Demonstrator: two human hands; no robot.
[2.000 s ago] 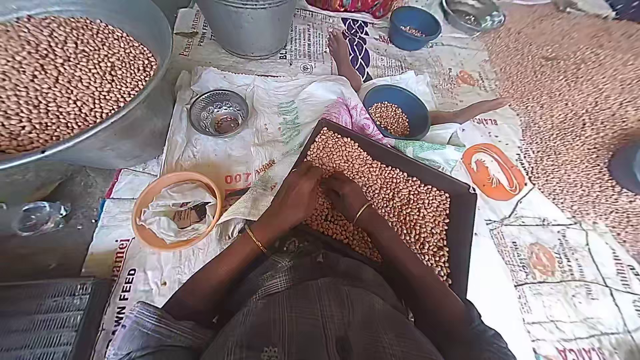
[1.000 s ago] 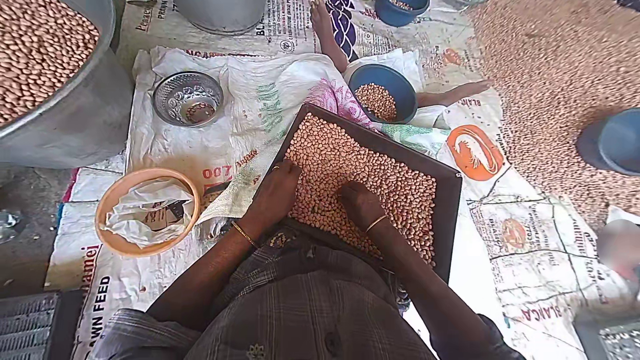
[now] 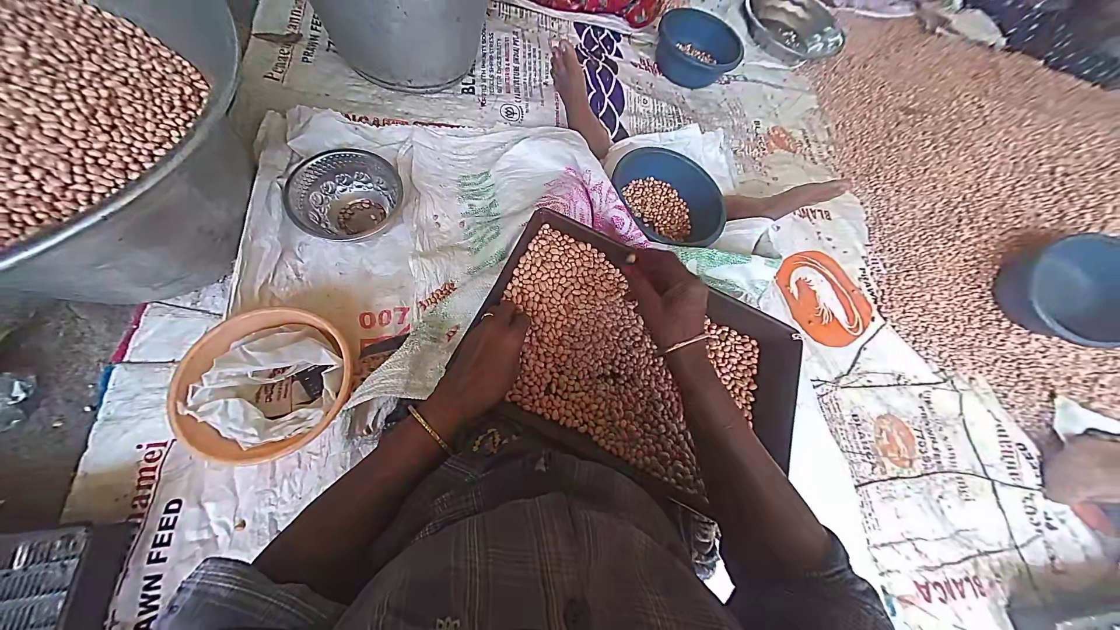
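A dark rectangular tray point(image 3: 779, 394) lies tilted across my lap, holding a layer of shelled peanuts point(image 3: 586, 350). My left hand point(image 3: 490, 359) rests at the tray's left side with its fingers curled at the edge of the peanuts; whether anything is in them is hidden. Over the upper part of the tray is my right hand point(image 3: 665, 297), thumb and fingertips drawn together near the far rim; a small pale thing, perhaps a peanut, shows at the fingertips. Just beyond the far rim stands a blue bowl point(image 3: 713, 210) with some peanuts in it.
An orange basin point(image 3: 179, 385) with a white bag and a patterned steel bowl point(image 3: 297, 188) stand at left. A large metal tub point(image 3: 201, 175) holds peanuts. Printed sacks point(image 3: 927, 437) cover the floor. Peanuts are spread at right around a blue tub point(image 3: 1006, 289). Another person's feet point(image 3: 573, 87) are ahead.
My right hand has moved from the middle of the peanuts up toward the tray's far rim. My left hand has shifted to the tray's left edge.
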